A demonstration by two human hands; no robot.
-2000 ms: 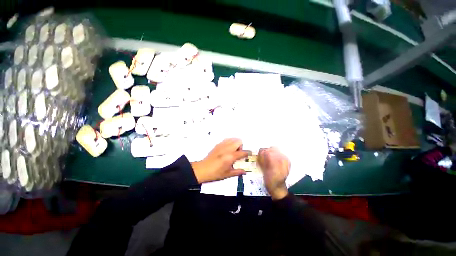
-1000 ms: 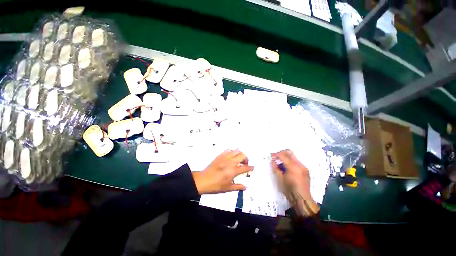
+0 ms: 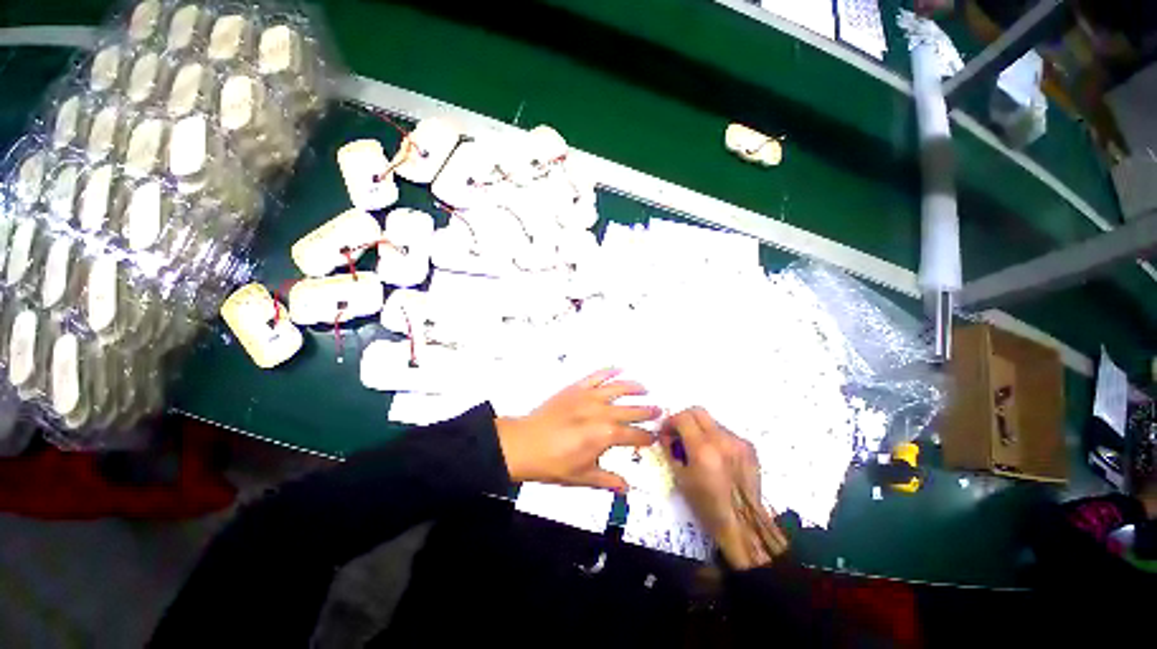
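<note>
My left hand (image 3: 574, 435) lies palm down with its fingers spread on bright white sheets (image 3: 723, 304). Its fingertips are beside a pale piece (image 3: 657, 467) that is washed out against the sheets. My right hand (image 3: 717, 475) is curled around a small dark-blue glint (image 3: 678, 450), likely a thin tool, with its tip at the pale piece. Cream housings (image 3: 340, 297) with red and dark wires are piled left of the sheets. Whether my left hand presses on the pale piece is not clear.
Clear blister trays (image 3: 140, 190) of cream units stand at the far left. A single housing (image 3: 754, 143) is on the green belt (image 3: 571, 76) beyond a pale rail. Crumpled plastic film (image 3: 863, 332), a yellow item (image 3: 905, 467) and an open cardboard box (image 3: 1030, 406) are at the right.
The view has shifted. My right hand moved away from my left hand and back beside it, now with the dark glint in its fingers. My left hand's fingers opened from their earlier grip on the cream housing.
</note>
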